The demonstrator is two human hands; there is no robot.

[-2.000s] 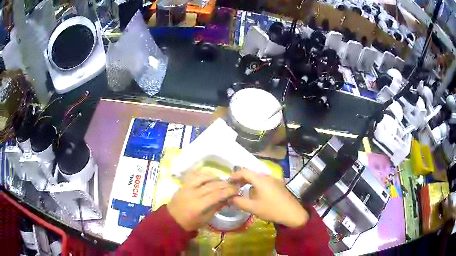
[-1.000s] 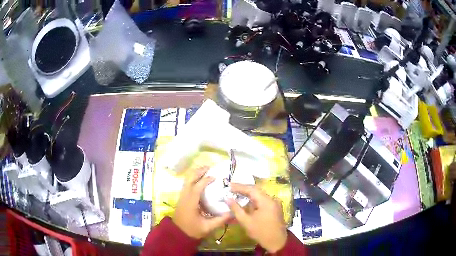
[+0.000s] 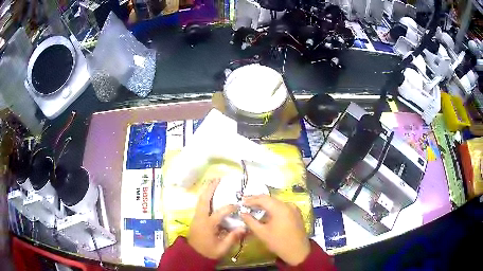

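A glossy white camera housing (image 3: 209, 153) lies on the yellow work pad (image 3: 291, 166), its rounded part overexposed between my hands. Thin dark and red wire leads (image 3: 244, 174) come out of it, and a lead end shows below my hands. My left hand (image 3: 209, 227) cups the left side of the rounded white part. My right hand (image 3: 278, 225) is on its right side, with thumb and index finger pinched together at the wires. What is between those fingertips is too small to tell.
A black electric screwdriver (image 3: 352, 159) lies over the silvery screw tray (image 3: 394, 177) at right. A round white-topped tub (image 3: 256, 90) stands behind the pad. Part-built units (image 3: 77, 190) stand at left, above a red crate (image 3: 37, 256). Screw bags (image 3: 127, 66) and a round-faced device (image 3: 55, 74) are back left.
Since the oldest frame, my hands have parted and my left hand has opened around the rounded part, exposing the wires. Since one second ago, the hands have barely moved; the view has shifted slightly.
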